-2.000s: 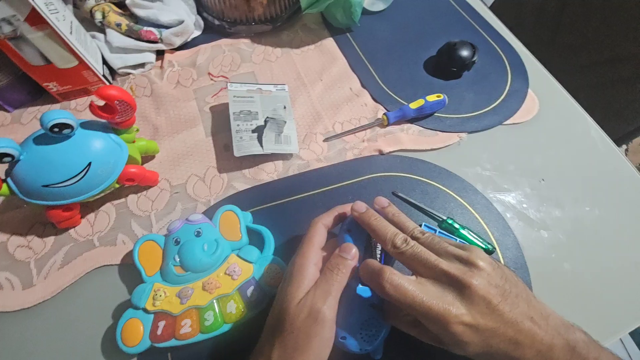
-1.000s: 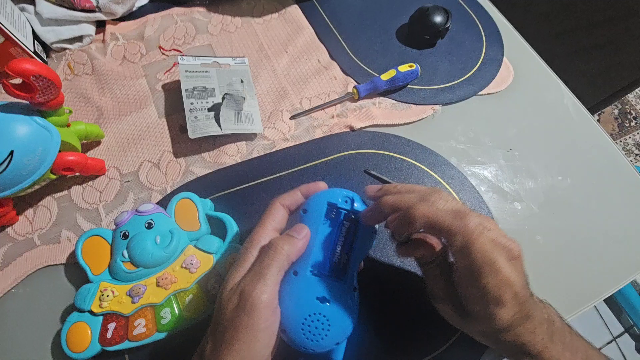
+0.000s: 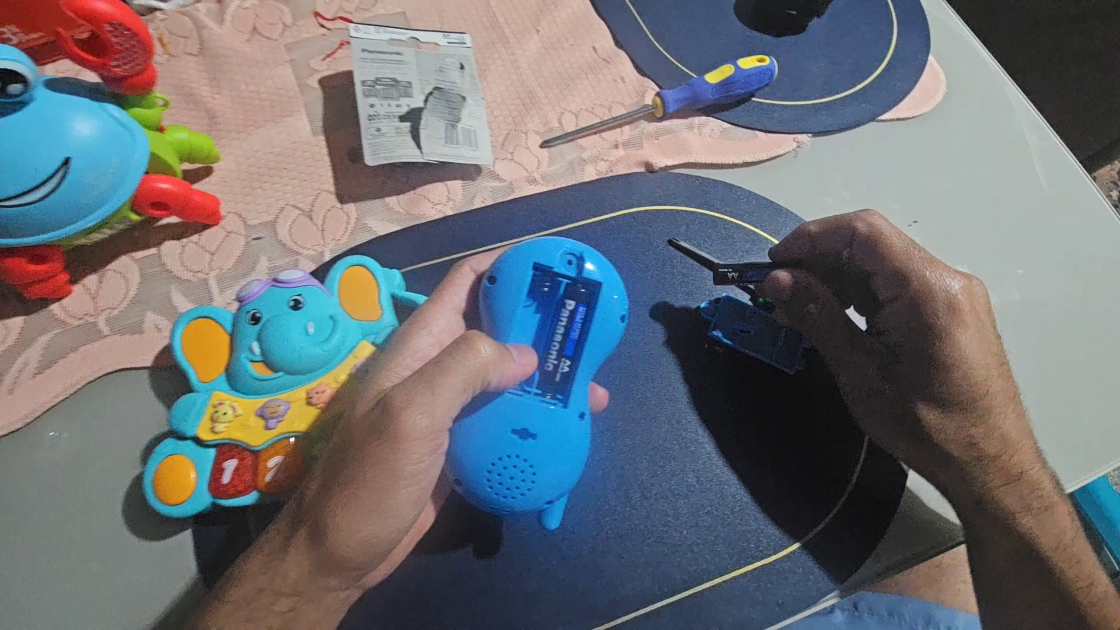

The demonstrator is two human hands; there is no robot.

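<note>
My left hand (image 3: 411, 420) holds a blue plastic toy (image 3: 525, 455) with its back up. Its battery compartment is uncovered; one Panasonic AA battery (image 3: 567, 341) lies in the right side, and the left side shows no battery. My right hand (image 3: 875, 332), to the right of the toy, pinches a dark AA battery (image 3: 739, 274) between thumb and fingers. Below that battery a small blue battery cover (image 3: 752, 332) lies on the dark blue mat (image 3: 665, 490). A screwdriver's dark shaft (image 3: 691, 252) shows behind the battery; its handle is mostly hidden by my right hand.
An elephant toy piano (image 3: 297, 337) lies left of my left hand. A blue, red and green toy (image 3: 70, 157) stands at upper left. A battery blister card (image 3: 420, 96) and a blue-yellow screwdriver (image 3: 717, 83) lie beyond the mat, near a black object (image 3: 779, 10) at the top.
My right hand has moved away from the toy's compartment to its right and now shows a battery in its fingers. The blue cover has come into sight. The view has shifted.
</note>
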